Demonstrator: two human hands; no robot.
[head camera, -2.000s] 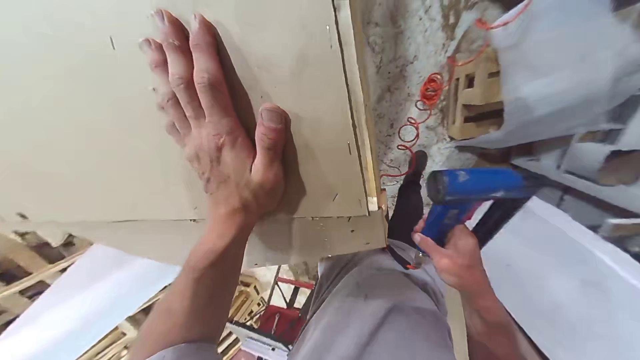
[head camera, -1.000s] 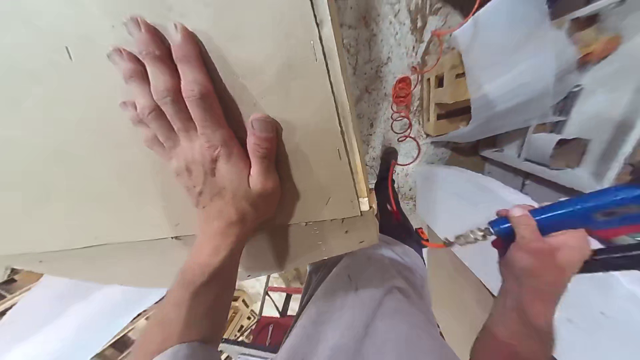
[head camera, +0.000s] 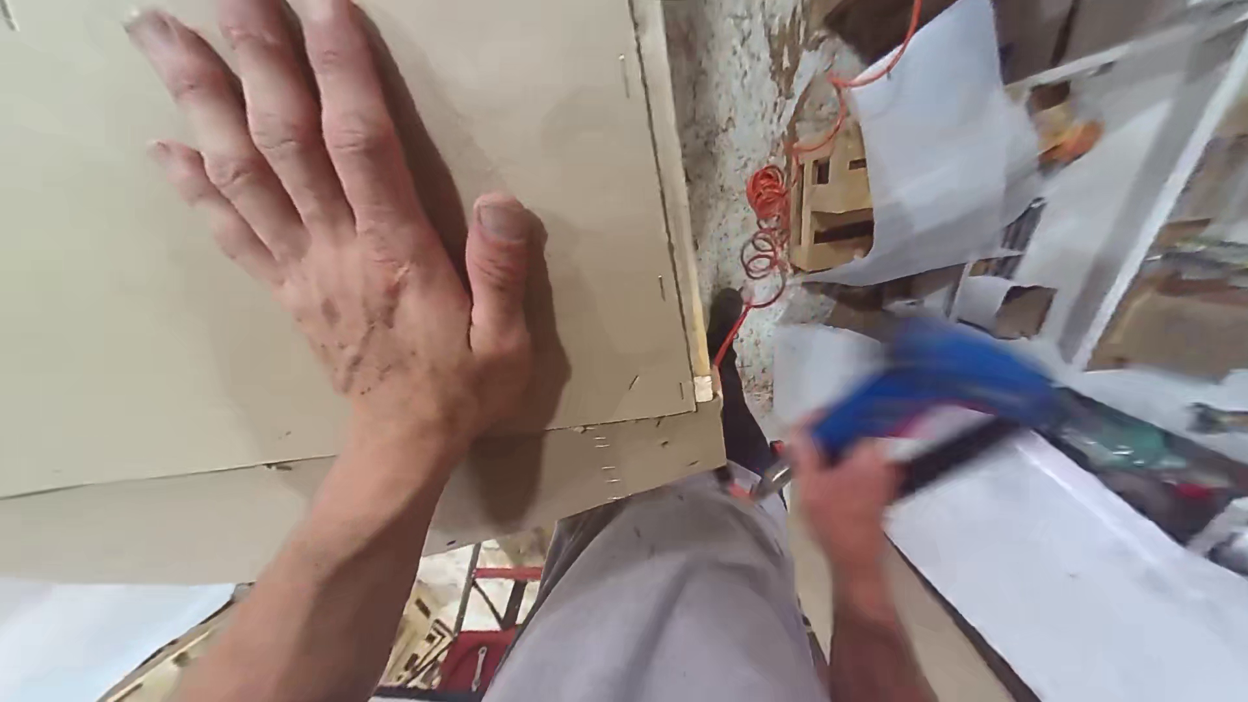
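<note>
My left hand (head camera: 390, 292) rests palm down, fingers spread, on a large beige sheet of cardboard or thin board (head camera: 585, 322). Staples show along the sheet's right edge, beside a narrow wooden strip (head camera: 682, 195), and on the flap (head camera: 624, 453) below the sheet's lower edge. Off the right corner of the board, my right hand (head camera: 846, 483) grips the handle of a blue pneumatic stapler (head camera: 936, 380), blurred by motion. The stapler is clear of the board. A metal air fitting (head camera: 775, 478) joins its handle end, with orange at the hose end.
A coiled orange air hose (head camera: 765, 210) runs over the stained floor beside my foot. Right of it stand slotted wooden pieces (head camera: 832, 200) under a white sheet (head camera: 926, 146). A large white panel (head camera: 1082, 556) lies at lower right. Below the board is a red tray with a wrench (head camera: 478, 663).
My right hand first swung the stapler out to the right, then brought it back toward the board's corner. My left hand has stayed flat on the sheet.
</note>
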